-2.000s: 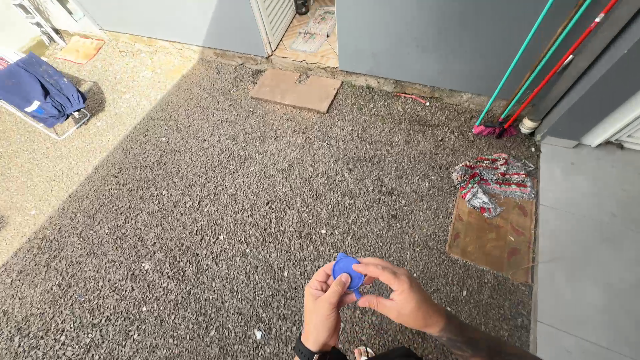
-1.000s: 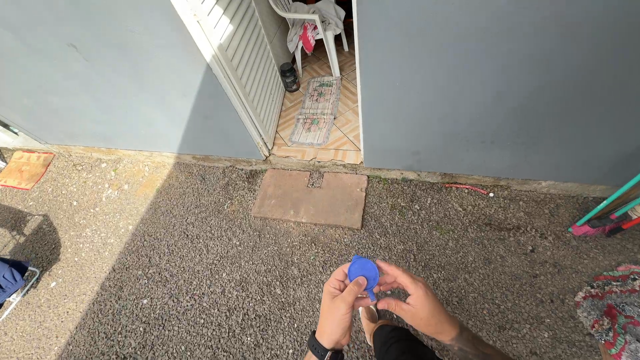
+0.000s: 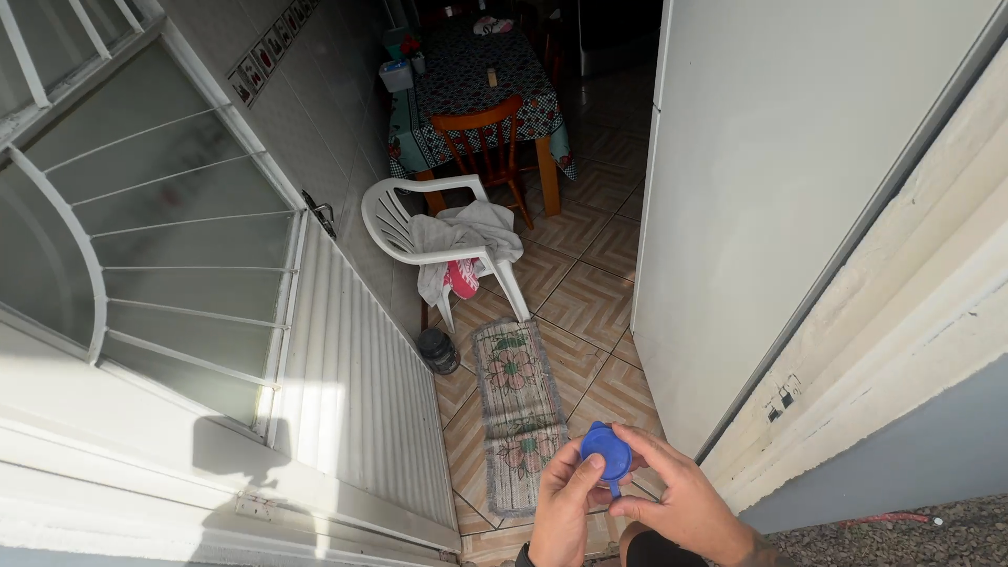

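Both of my hands are around a small round blue plastic lid with a tab and a strap, low and right of the middle of the head view. My left hand (image 3: 568, 492) grips the blue plastic lid (image 3: 605, 454) from the left, its thumb pressed on the face. From the right, my right hand (image 3: 669, 488) has its fingers at the upper edge and its thumb by the strap. What lies beneath the lid is mostly hidden. Past my hands, a floral woven rug (image 3: 516, 409) lies on the tiled floor.
A white metal door (image 3: 346, 370) with barred glass stands at the left, a door frame (image 3: 866, 315) at the right. Inside are a white plastic chair (image 3: 449, 256) with cloths, a dark jar (image 3: 438, 351), a wooden chair (image 3: 480, 126) and a table with a patterned tablecloth (image 3: 472, 71).
The view has moved from the gravel yard to the doorway, now close, with the room inside in sight. My hands keep hold of the blue lid throughout.
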